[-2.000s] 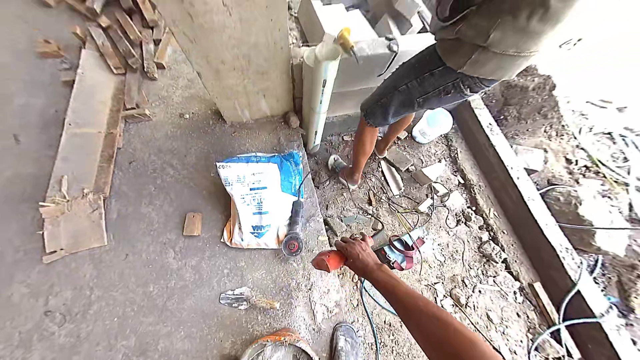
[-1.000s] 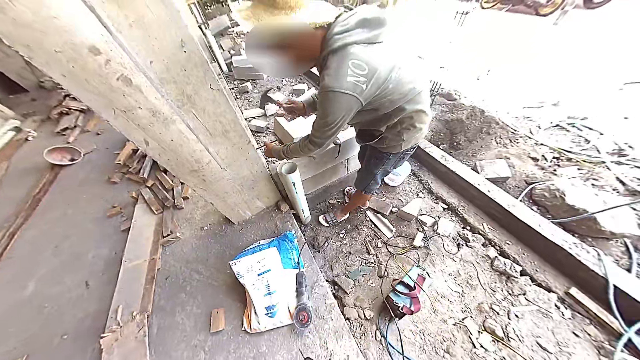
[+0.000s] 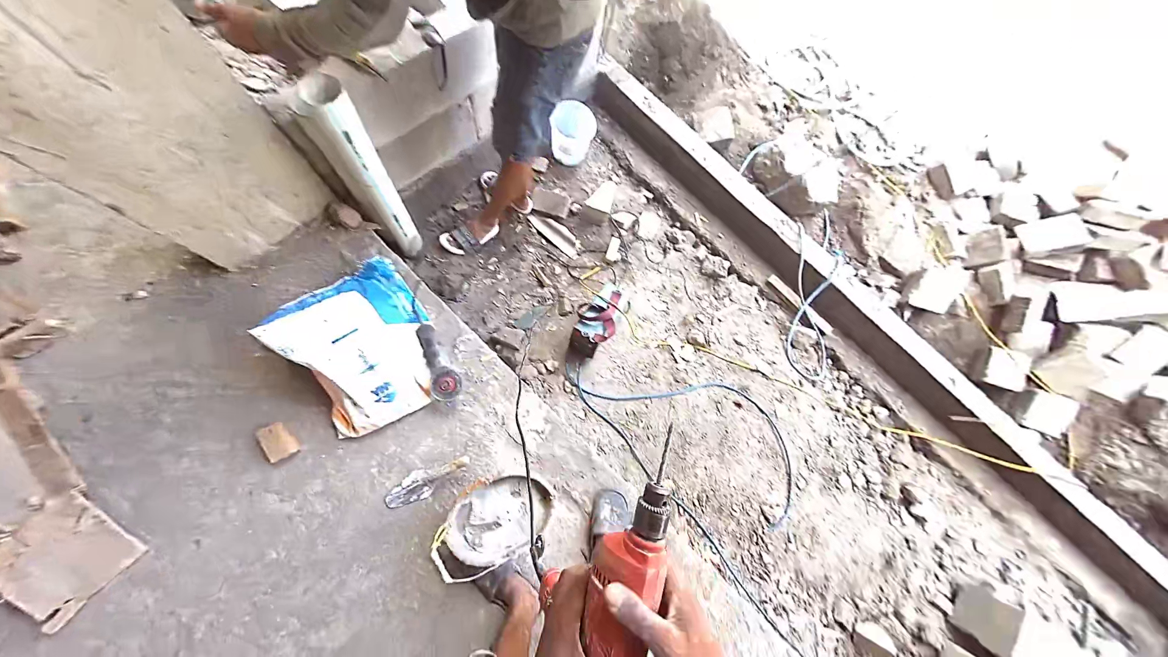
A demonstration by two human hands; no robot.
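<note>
A red power drill (image 3: 627, 575) with a dark chuck and a long bit is held low in the view, its bit pointing forward. My left hand (image 3: 566, 616) grips it from the left, and my right hand (image 3: 675, 620) wraps the right side with the thumb over the casing. A black cable (image 3: 520, 411) runs down near a red part beside my left hand. Left of the drill sits a round bucket of grey mix (image 3: 497, 520), next to a trowel (image 3: 424, 482). An angle grinder (image 3: 438, 365) rests against a white and blue sack (image 3: 351, 347).
A co-worker's legs (image 3: 520, 119) are beside a block wall (image 3: 429, 109) and a leaning plastic pipe (image 3: 360, 169). A red and dark tool (image 3: 598, 321), cables and rubble lie ahead. A concrete curb (image 3: 821, 283) crosses the right side, with broken blocks (image 3: 1049, 237) beyond.
Two seconds ago my right hand held the red tool pointing left; one second ago neither hand showed. Both hands now hold it, bit forward. The view has tilted down since the last frame.
</note>
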